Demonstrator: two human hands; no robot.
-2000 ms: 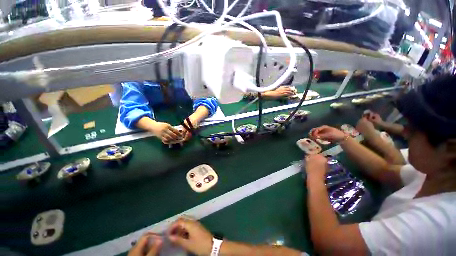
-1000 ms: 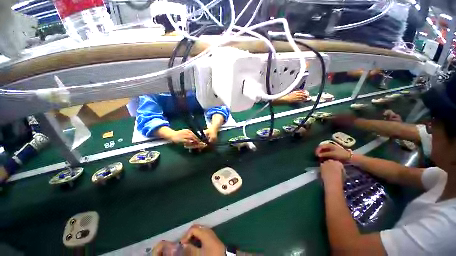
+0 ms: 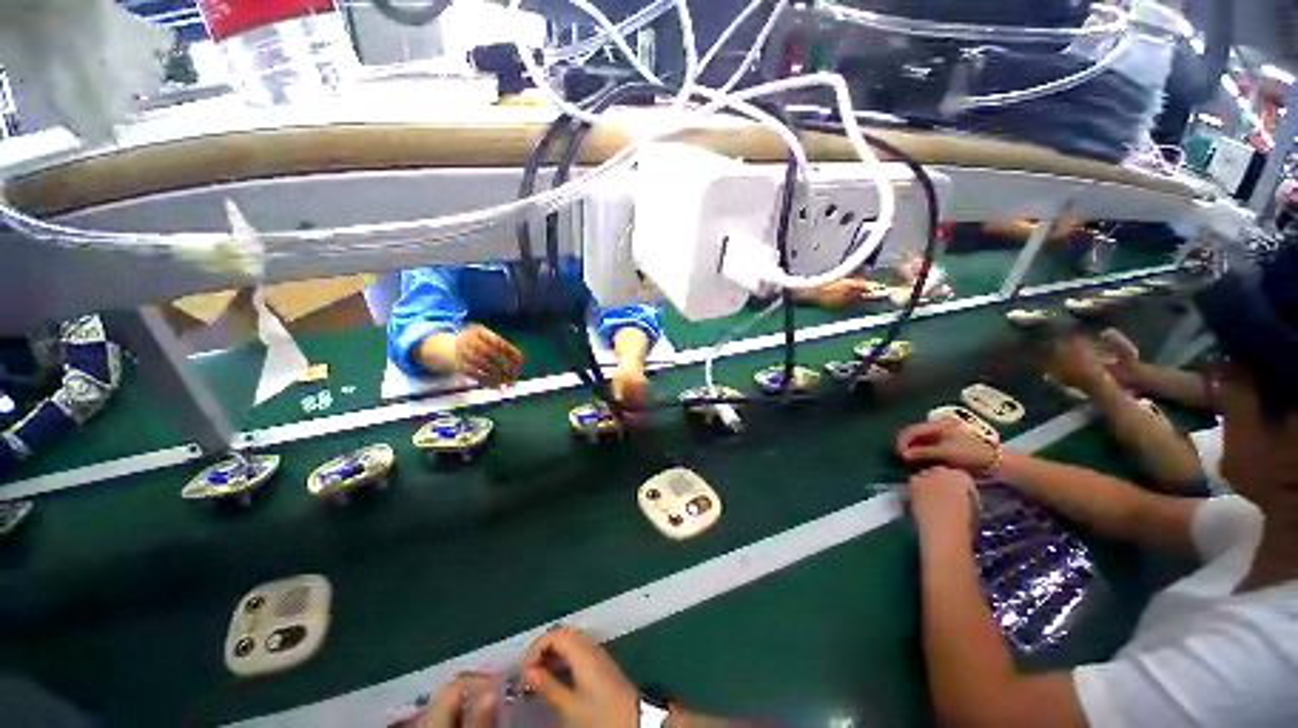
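Note:
My left hand (image 3: 463, 700) is at the bottom edge, partly cut off, with fingers curled on a greyish adhesive part sheet (image 3: 521, 700). Only a small blurred piece of the sheet shows between my hands. My right hand (image 3: 587, 686), with a white wristband, is beside it with thumb and fingers close together. Whether it pinches a small piece cannot be told. A cream front housing (image 3: 278, 626) lies flat on the belt ahead to the left. Another front housing (image 3: 679, 504) lies further ahead, apart from my hands.
Wired housing halves (image 3: 350, 471) stand along the far row. A pale metal strip (image 3: 698, 580) edges the near belt. A power strip with white adapter (image 3: 698, 228) and cables hang across the upper middle. A worker in blue sleeves is opposite; another, at right, has a shiny part sheet (image 3: 1032, 569).
The housings appear further right in view as the camera view has shifted. The opposite worker's hands have moved apart, one lifted off the housing half. My hands remain together at the bottom edge.

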